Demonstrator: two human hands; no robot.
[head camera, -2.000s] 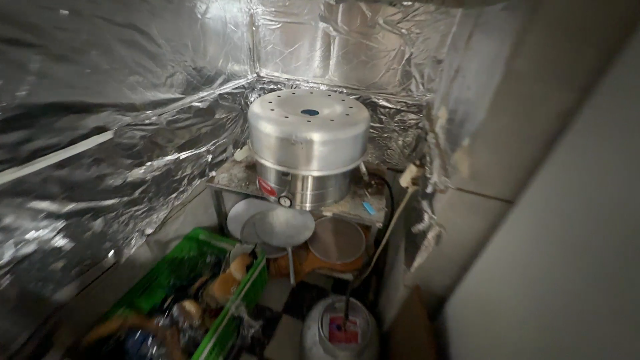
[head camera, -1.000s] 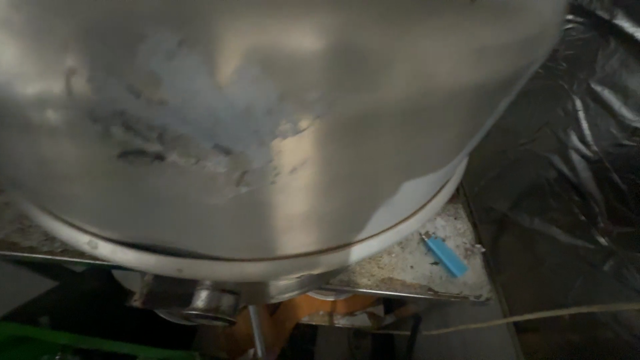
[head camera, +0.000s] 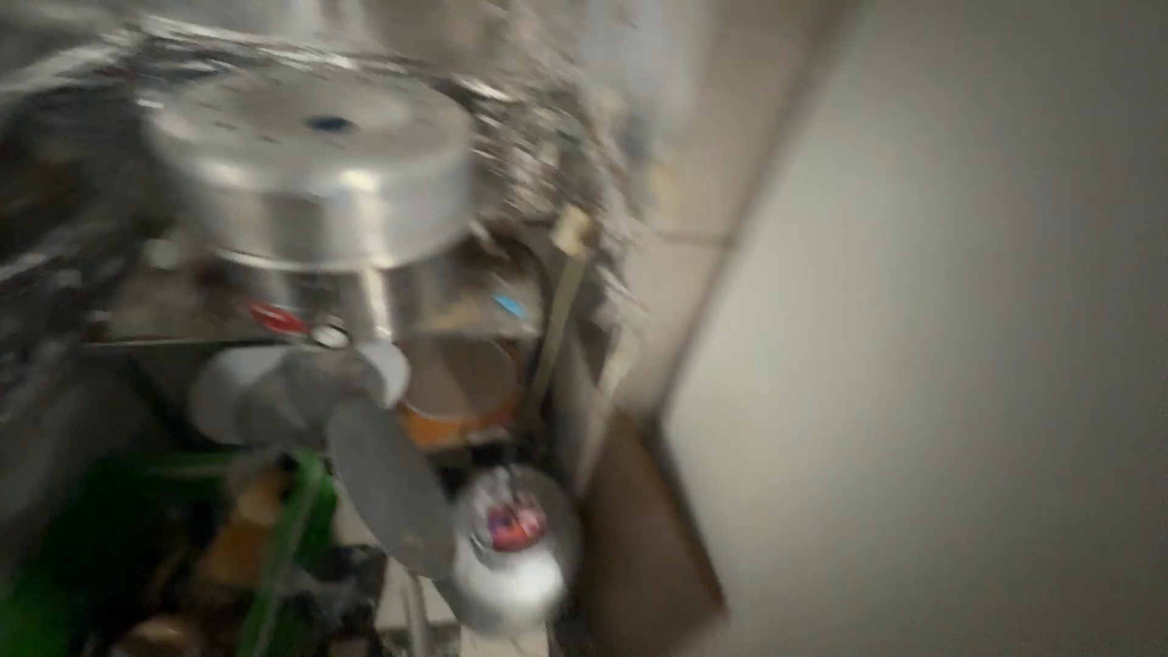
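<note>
Neither my left hand nor my right hand shows in the head view. A round metal appliance with a domed aluminium lid stands on a worn shelf. Small holes and a dark blue spot mark the lid's top. The steel base bears a red label and a round knob. Below the shelf's front edge are several round discs, one of them a grey disc tilted in front of the others. A small blue object lies on the shelf to the right of the base. The view is blurred.
A green crate with mixed items stands at the lower left. A whitish round container with a pink and red item inside is at lower centre. Crumpled foil lines the walls. A pale flat panel fills the right side.
The view has pulled back from a close look at the metal appliance. Two seconds ago a small grey disc with a handle showed below the shelf; now a tilted grey disc is seen there.
</note>
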